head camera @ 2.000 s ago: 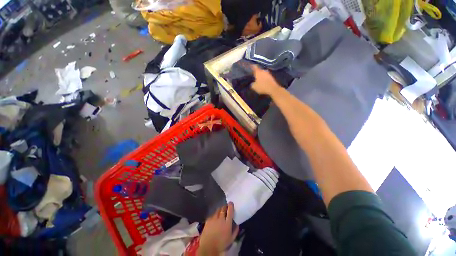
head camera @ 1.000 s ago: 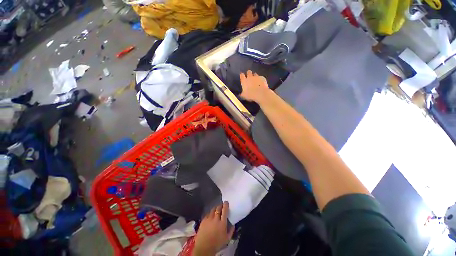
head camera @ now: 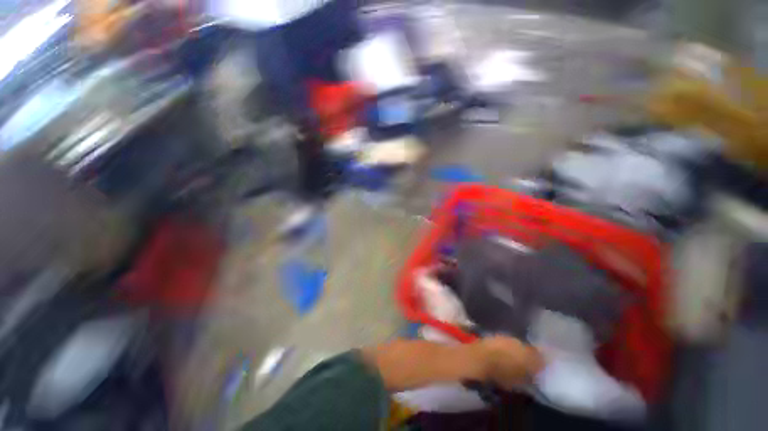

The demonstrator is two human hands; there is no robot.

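The whole view is blurred by motion. The red basket (head camera: 648, 337) stands right of centre with dark grey cut pieces (head camera: 539, 278) inside. Small pale pieces (head camera: 581, 379) lie at its near edge. My left hand (head camera: 509, 362) reaches in from the lower left, its fingers at the left side of the pale pieces. The blur hides whether it grips one. My right hand is out of the picture.
Blurred scraps and fabric heaps cover the floor at left and top, with a blue scrap (head camera: 303, 284) left of the basket. A black-and-white bundle (head camera: 623, 177) lies behind the basket. A yellow bag (head camera: 716, 109) is at upper right.
The view has swung left, so the basket now appears further right. My right hand, earlier in the wooden-edged tray, has left the picture. My left hand remains by the pale pieces.
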